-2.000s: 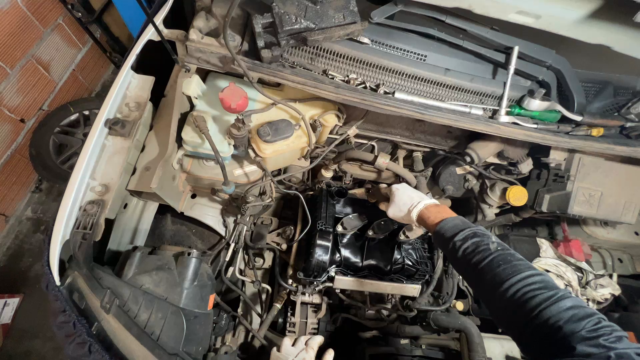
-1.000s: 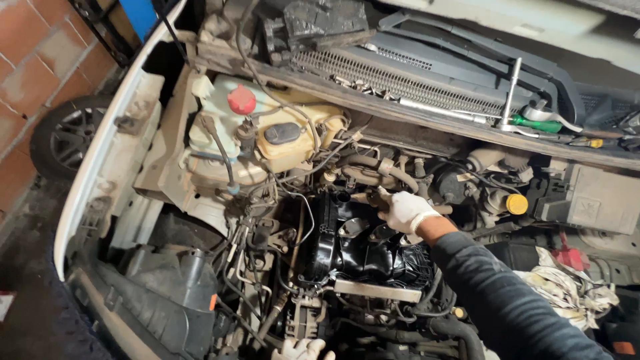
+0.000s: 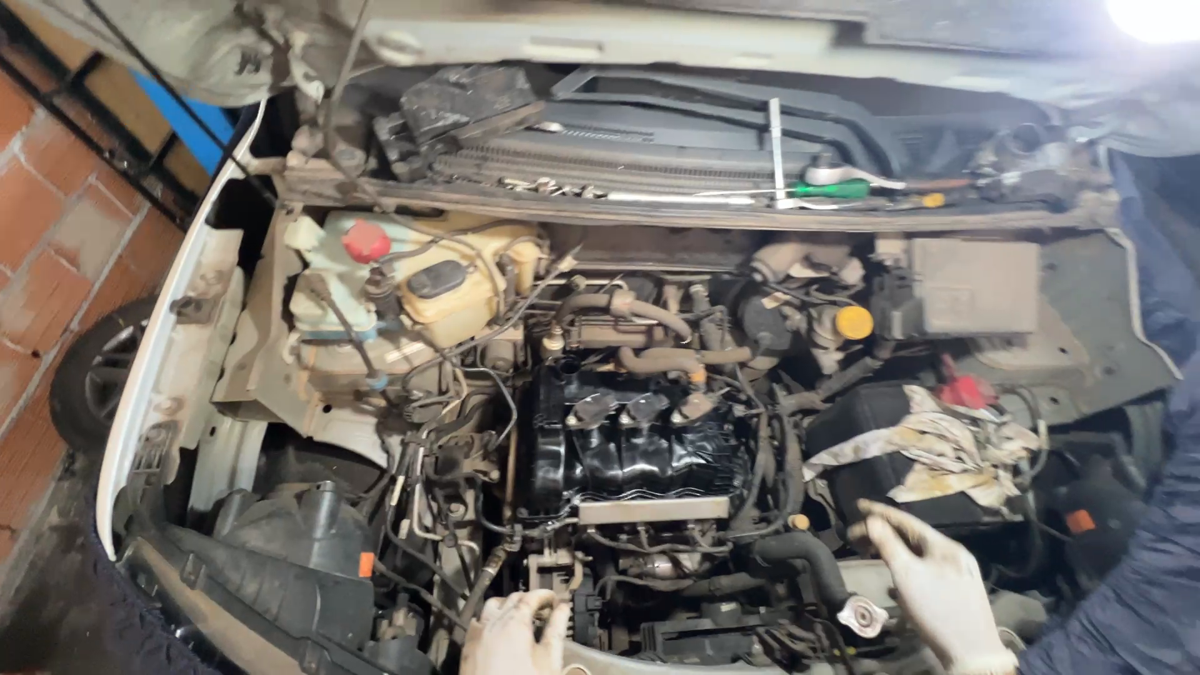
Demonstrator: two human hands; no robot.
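Observation:
A car's engine bay fills the head view, with a glossy black engine valve cover (image 3: pixel 637 450) near the middle. My left hand (image 3: pixel 516 633), in a pale glove, rests at the front edge below the engine, fingers curled; whether it grips anything is unclear. My right hand (image 3: pixel 928 581), gloved too, is at the lower right, in front of the battery (image 3: pixel 862 450), beside a metal radiator cap (image 3: pixel 861 616). Its thumb and fingers are apart with nothing seen between them. A stained cloth (image 3: pixel 937 450) lies over the battery.
Along the cowl lie a green-handled screwdriver (image 3: pixel 834 189), a ratchet (image 3: pixel 848 175), a metal bar tool (image 3: pixel 776 155) and several small metal parts. A coolant tank with a red cap (image 3: pixel 366 242) stands back left. The raised hood hangs above; a wheel (image 3: pixel 98 375) leans near a brick wall.
My right hand has left the back of the valve cover and come to the lower right, near the radiator cap. My left hand stays by the front edge. The view has shifted right.

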